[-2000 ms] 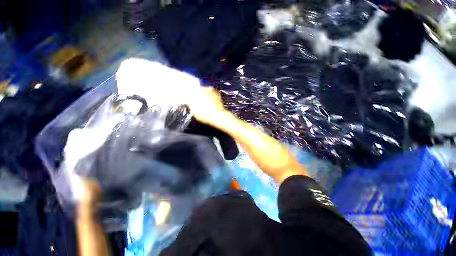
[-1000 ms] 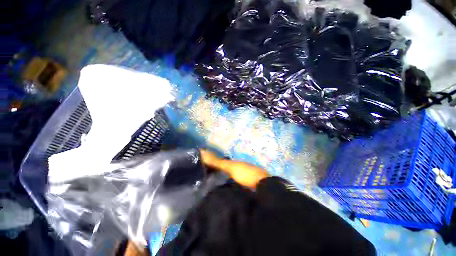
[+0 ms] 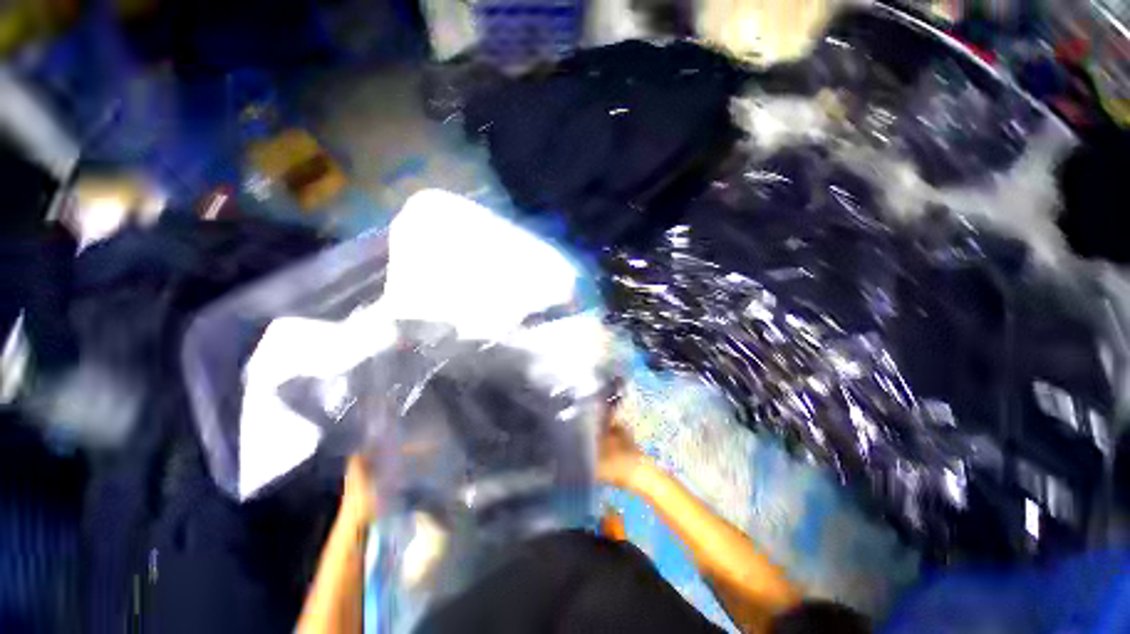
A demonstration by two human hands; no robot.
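Observation:
A dark garment under clear poly bag film (image 3: pixel 477 415) is in front of me, blurred by motion. My left hand (image 3: pixel 362 477) is at the film's left edge and my right hand (image 3: pixel 616 452) at its right edge. Both seem to grip the film, but the fingers are blurred. A bright white stack of sheets (image 3: pixel 477 260) slumps over the pale plastic basket (image 3: pixel 205 359) just beyond the garment. The hanger and post cannot be made out.
A pile of bagged dark garments (image 3: pixel 793 359) with glossy glare lies at right. A matte dark pile (image 3: pixel 607 124) is at the top middle. A yellow-brown box (image 3: pixel 297 167) stands at upper left. Part of a blue crate (image 3: pixel 1029 601) shows at lower right. Dark garments (image 3: pixel 149 297) lie at left.
My hands have come up to both sides of the bagged garment, which now stands over the basket's near side. The view has shifted, so the basket and piles appear farther right and lower.

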